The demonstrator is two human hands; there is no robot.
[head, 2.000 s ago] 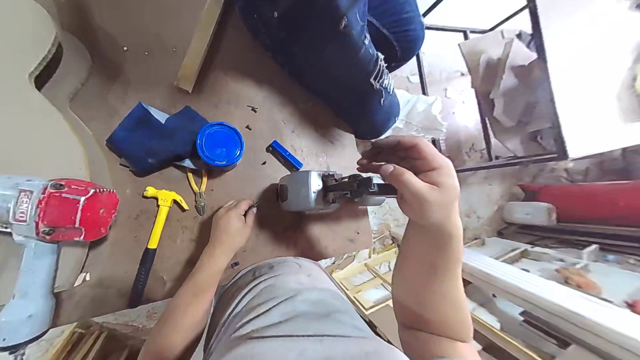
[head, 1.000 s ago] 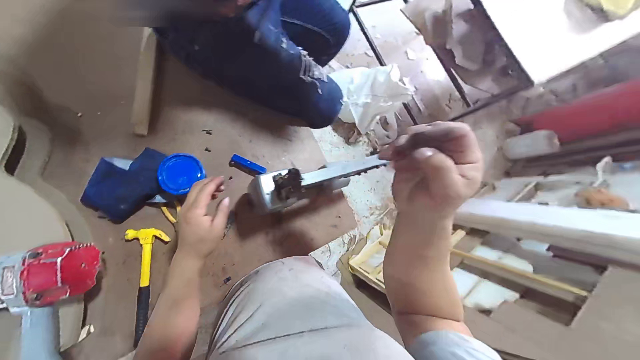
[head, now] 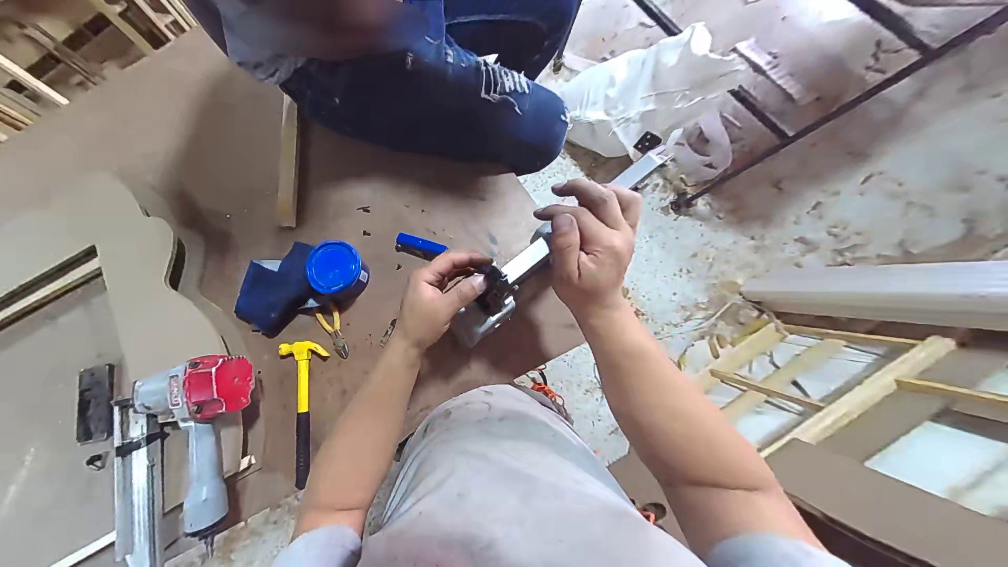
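A grey metal tool with a long rail, apparently a pneumatic stapler (head: 526, 261), lies slantwise at the board's edge. My left hand (head: 439, 295) has its thumb and fingers on the dark mechanism at the tool's near end. Curled over the middle of the silver rail is my right hand (head: 592, 240); whether it grips the rail cannot be told. Beyond it the rail reaches up and right to a small black end piece (head: 647, 142). A blue strip-shaped object (head: 421, 246) lies just behind my left hand. The tool's underside is hidden.
On the brown board (head: 394, 189) are a yellow claw hammer (head: 302, 394), yellow-handled pliers (head: 334, 329), a blue-lidded container (head: 333, 267), dark blue cloth (head: 272, 291) and a red-and-grey nail gun (head: 197, 409). A person in ripped jeans (head: 472, 110) kneels opposite. Wooden frames (head: 835, 394) lie right.
My left hand has come from beside the blue lid onto the tool's mechanism. My right hand is now over the rail's middle rather than its far end. The tool now lies more slantwise. The view has shifted.
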